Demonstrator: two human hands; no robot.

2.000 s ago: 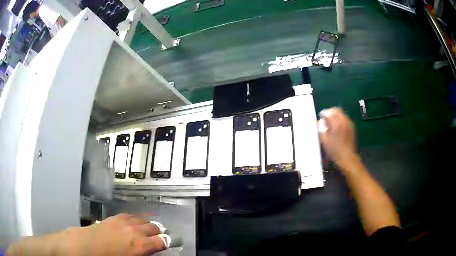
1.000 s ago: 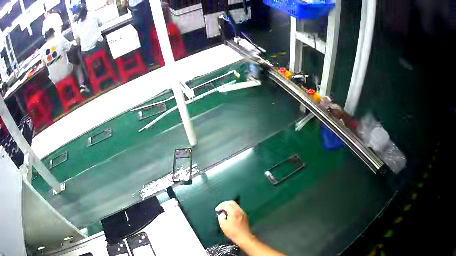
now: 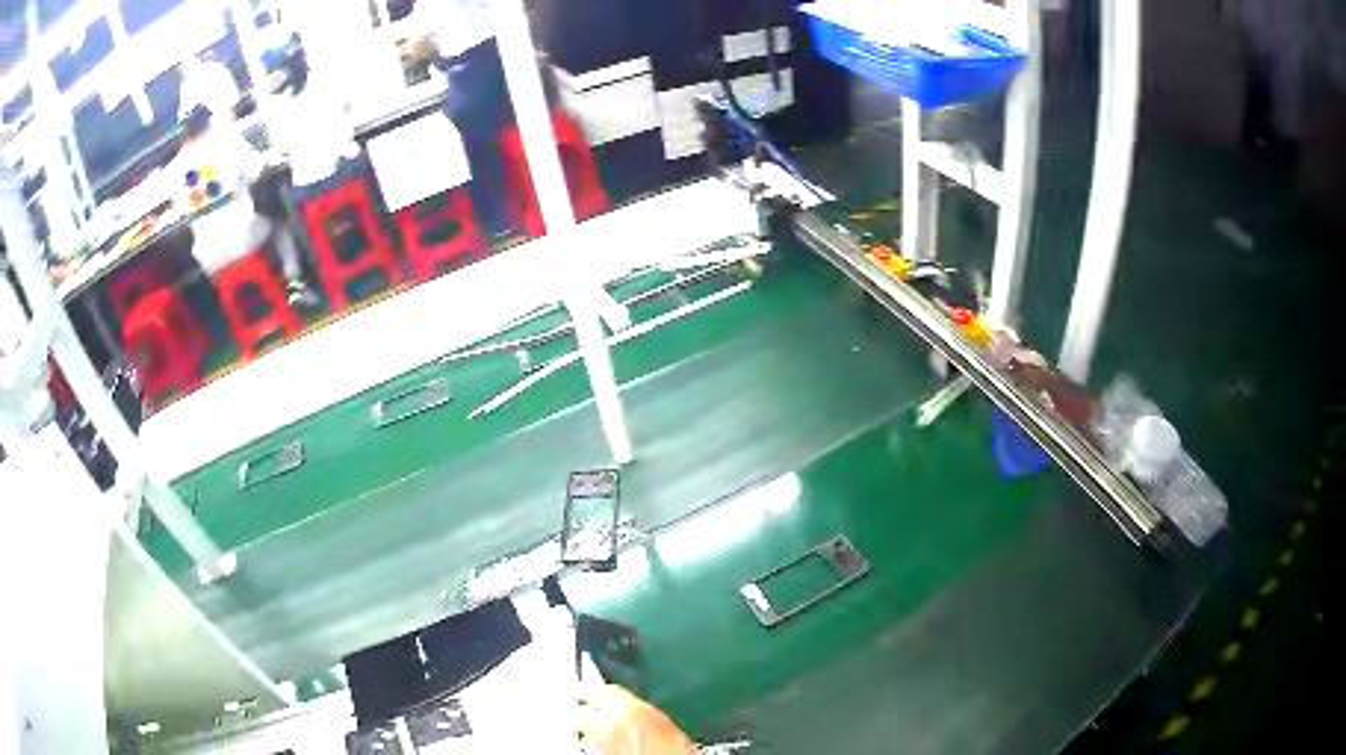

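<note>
My right hand [image 3: 635, 723] is at the bottom edge, partly cut off, beside the right end of the white feed bed [image 3: 552, 649]. A small dark piece [image 3: 610, 640] shows just beyond its fingertips and appears held; the grip itself is blurred. A phone middle frame [image 3: 595, 484] lies on the green conveyor belt, overlapping a bright crumpled patch [image 3: 509, 575]. Another middle frame [image 3: 846, 558] lies to its right. Dark ends of two frames [image 3: 440, 720] show on the bed below a black flap [image 3: 421, 659]. My left hand is out of view.
The machine cover [image 3: 56, 590] stands at left. A white post [image 3: 583, 317] and thin guide arms [image 3: 635, 317] are above the green belt [image 3: 709, 398]. A metal rail [image 3: 982, 369] runs along the right, with a blue basket [image 3: 915, 56] beyond. People and red stools [image 3: 347, 236] are behind.
The view has swung up and right from the bed, leaving my left hand out. My right hand has since moved down and left towards the bed's end, and the dark piece shows more clearly.
</note>
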